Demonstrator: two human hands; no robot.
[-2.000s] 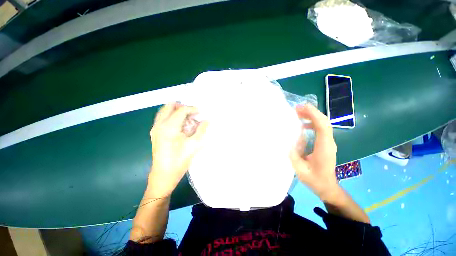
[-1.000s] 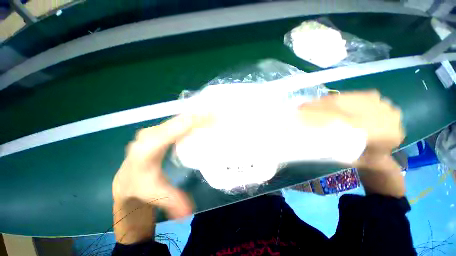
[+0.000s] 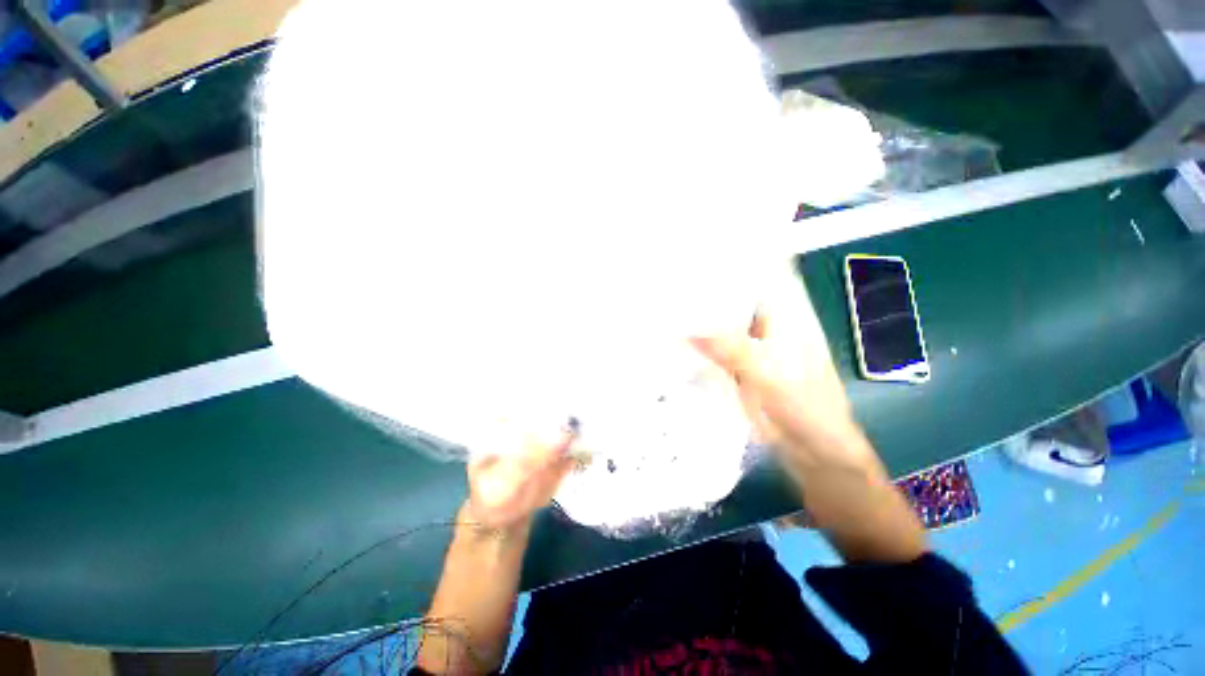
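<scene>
A large white plastic unit [image 3: 515,198], overexposed, fills the upper middle of the head view and looks raised close to the camera. My left hand [image 3: 515,478] is on its lower edge, with fingertips partly lost in the glare. My right hand [image 3: 780,376] is on its lower right edge, thumb and fingers against the white. Both hands appear to hold it. A second white unit in a clear bag [image 3: 654,489] lies below it near the bench's front edge, with small dark marks. The border between the two is washed out.
A smartphone [image 3: 887,318] lies on the green bench [image 3: 1044,264] at right. A smaller bagged white piece [image 3: 833,148] lies behind the pale rail [image 3: 978,201]. A white shoe [image 3: 1064,446] and a blue object [image 3: 1143,416] are on the blue floor, which has a yellow line.
The large white unit now shows much larger and higher, over the left and middle. The right hand has come back leftward, uncovering the phone. The left hand has moved right and is on the unit's lower edge.
</scene>
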